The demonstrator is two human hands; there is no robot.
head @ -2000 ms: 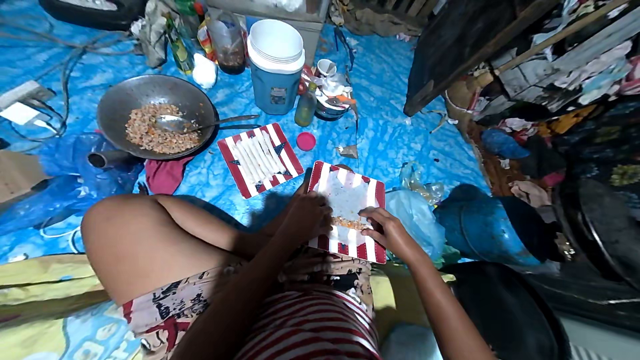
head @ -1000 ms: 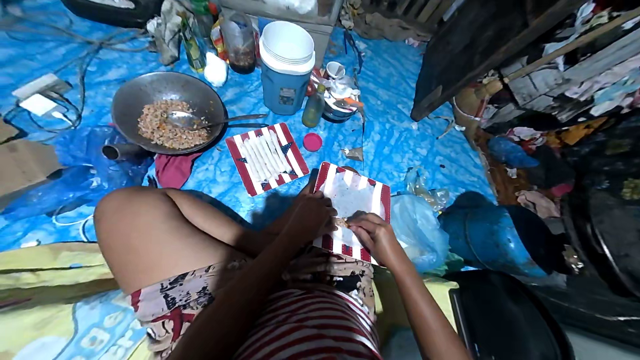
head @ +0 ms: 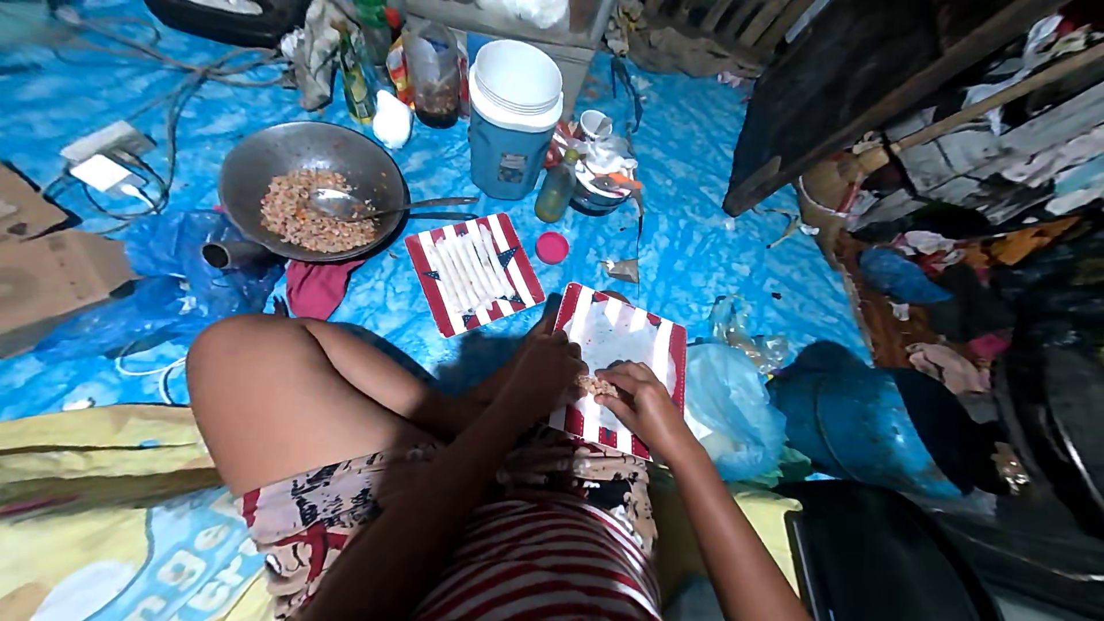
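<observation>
A thin pale wrapper (head: 617,335) lies on a red-and-white striped mat (head: 675,371) in front of my body. Near the mat's close edge, my left hand (head: 549,369) and my right hand (head: 636,395) have their fingers at a small heap of minced filling (head: 597,386). The right fingertips touch the filling and the wrapper's edge; the left fingertips are partly in shadow. Beyond to the left, several thin white rolls (head: 470,269) lie side by side on a second striped mat (head: 431,314). A metal wok (head: 379,164) holds more filling and a metal spoon (head: 336,204).
A blue jug with a white rim (head: 509,147), a glass bottle (head: 556,188) and a pink lid (head: 552,247) stand or lie past the mats. At right are a pale blue plastic bag (head: 733,414) and a blue container (head: 849,423). Cables with a white adapter (head: 108,175) lie far left.
Two seconds ago the filling lay in a longer line on the wrapper; now my hands are closer together around a shorter visible heap.
</observation>
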